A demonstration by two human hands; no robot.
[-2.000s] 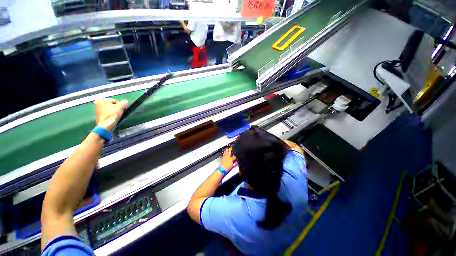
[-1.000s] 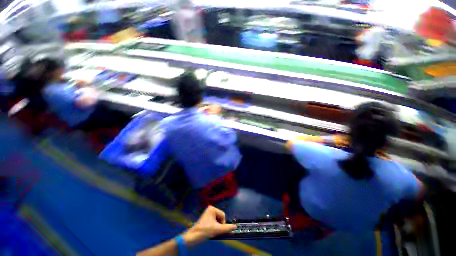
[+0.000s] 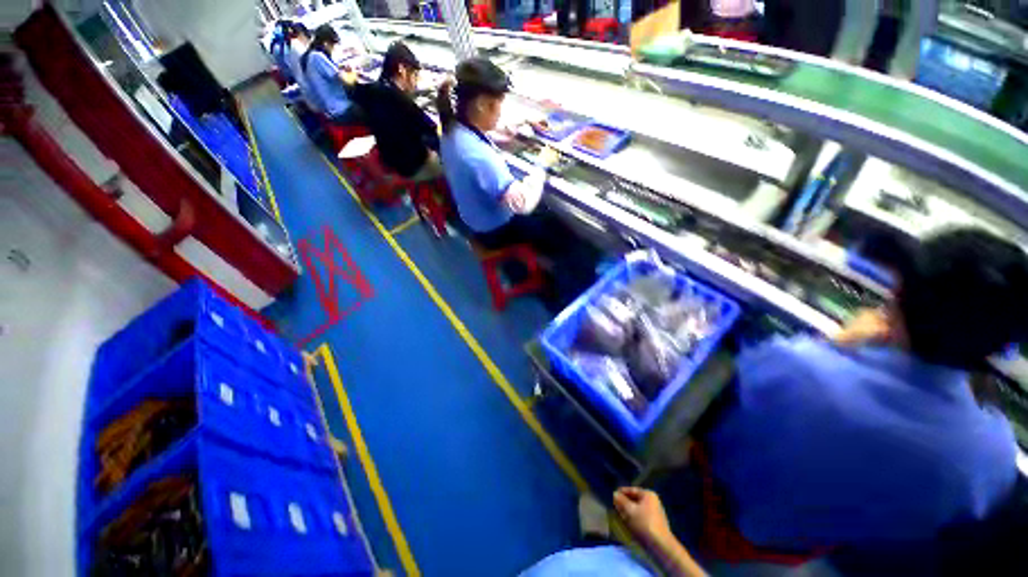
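My right hand (image 3: 643, 513) is low in the picture, right of centre. Its fingers look curled and I see nothing in it. Its forearm runs off the bottom edge. My left hand is out of the picture, though part of a blue sleeve (image 3: 586, 564) shows at the bottom. A blue tote (image 3: 586, 392) stands just beyond my hand, apart from it. It holds clear bags with grey contents (image 3: 640, 344).
A seated person in blue (image 3: 857, 440) is at right; more sit along the bench (image 3: 778, 254). Stacked blue bins (image 3: 265, 451) at lower left hold orange and dark pieces. Yellow lines (image 3: 451, 321) mark the blue floor. A green belt (image 3: 879, 101) runs at upper right.
The view has swung left, away from the belt and along the aisle. My left hand, which held a dark tray with small boards, has left the picture. My right hand now shows.
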